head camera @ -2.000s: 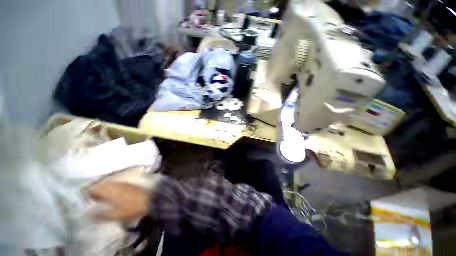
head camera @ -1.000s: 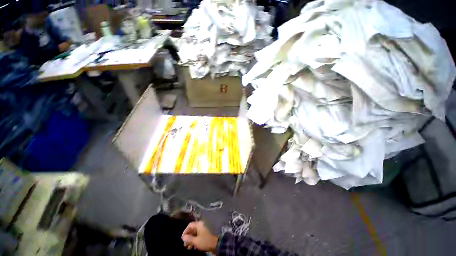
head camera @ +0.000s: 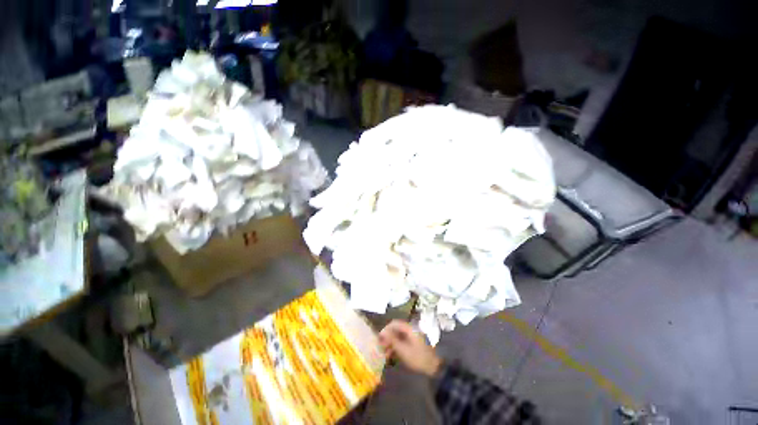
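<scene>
My right hand (head camera: 411,349), in a dark checked sleeve, reaches in from the lower right. Its fingertips are at the right wall of the right-hand tray (head camera: 287,361), just below a large heap of white cloth pieces (head camera: 432,207). The fingers look bent; blur hides whether they hold or touch anything. The tray has yellow-orange tape stripes inside and no cloth on its striped surface. The heap's lower pieces hang close to my fingers. My left hand is out of view.
A second heap of white pieces (head camera: 208,158) sits on a brown carton (head camera: 224,253) beyond the tray. A pale worktable (head camera: 50,266) stands at the left. A grey bundle with dark straps (head camera: 582,216) lies behind the nearer heap. A yellow line (head camera: 565,357) crosses the grey floor.
The view has swung right, from the sewing machine to the tray and then the heaps. My right hand has moved from low before the tray to its right wall, beside the nearer heap.
</scene>
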